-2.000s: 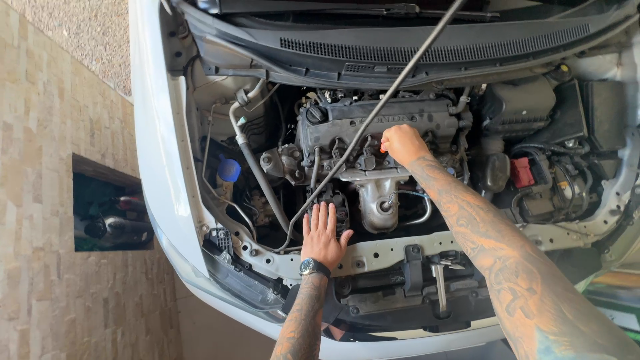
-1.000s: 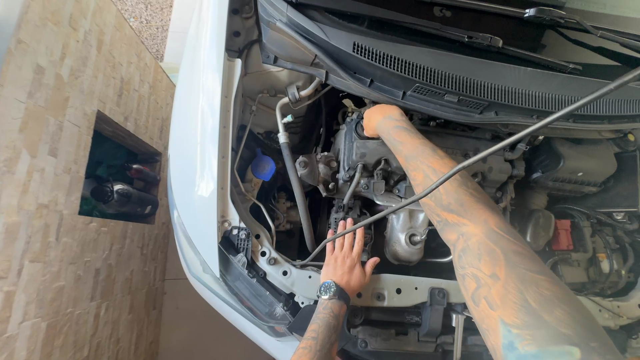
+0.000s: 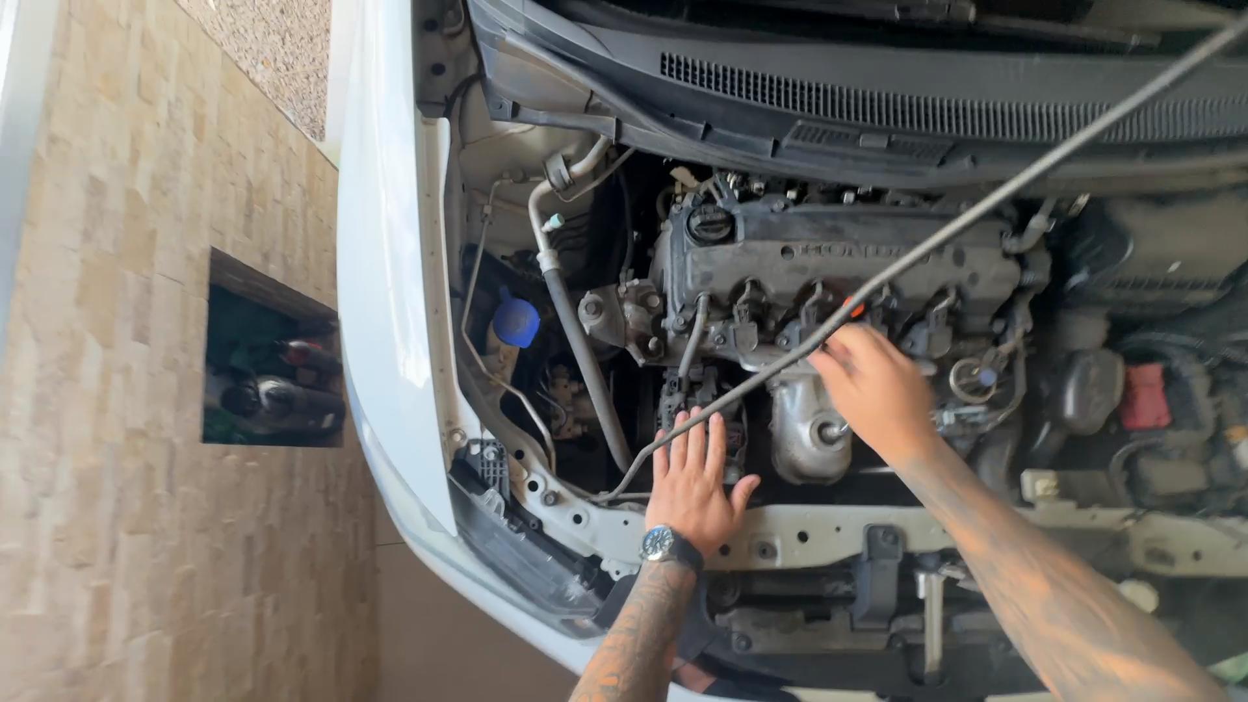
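My left hand [image 3: 694, 487] lies with fingers apart at the front edge of the engine bay, by the lower end of the hood prop rod [image 3: 907, 261]. My right hand [image 3: 873, 390], its fingers curled, is at the front of the engine, just below an orange handle [image 3: 854, 307]; whether it grips anything is hidden. Above both hands is the engine's valve cover [image 3: 838, 239], with a black oil filler cap [image 3: 710, 223] seated at its left end. A metal heat shield [image 3: 811, 429] shows left of my right hand. Ignition coils [image 3: 746, 317] line the valve cover's front.
The prop rod slants across the bay, above the engine. A blue reservoir cap [image 3: 516, 323] is at the left, a red cover [image 3: 1146, 397] at the right. A shiny metal tool [image 3: 933, 619] rests at the front panel. The white fender [image 3: 395, 292] borders a stone-tiled wall [image 3: 127, 370].
My right hand was over the oil filler cap one second ago and has moved right and towards the front, beside the orange handle. My left hand has stayed at the front edge.
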